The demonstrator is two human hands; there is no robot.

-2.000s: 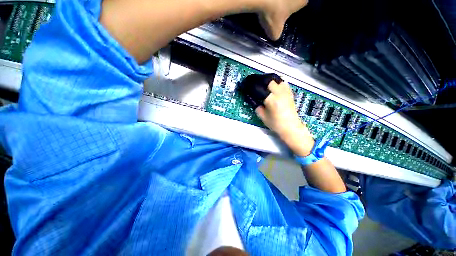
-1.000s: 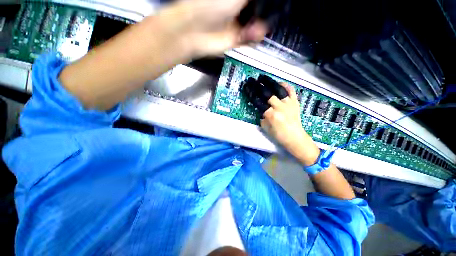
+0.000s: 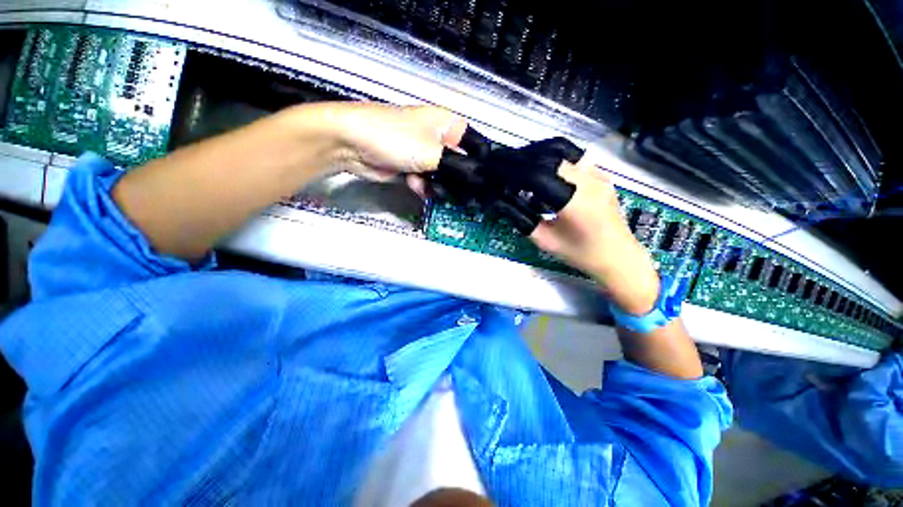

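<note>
A green circuit board (image 3: 460, 230) lies in the conveyor channel, its left part mostly hidden under my hands. My left hand (image 3: 426, 153), with black finger covers, reaches in from the left. Its fingertips meet those of my right hand (image 3: 574, 203) over this board. My right hand also has black finger covers and a blue wrist strap (image 3: 649, 312). The dark fingertips overlap, so I cannot tell whether either hand holds a small part.
White conveyor rails (image 3: 396, 272) run along both sides of the boards. More boards (image 3: 792, 302) with dark upright parts extend right, and others (image 3: 89, 89) lie left. A dark tray (image 3: 515, 50) and stacked ridged trays (image 3: 782, 139) are beyond. Another person's blue sleeve (image 3: 822, 396) is at right.
My left hand has come down from above the dark tray to the board, meeting my right hand. My right hand has shifted slightly and stays over the board. The tray now shows more.
</note>
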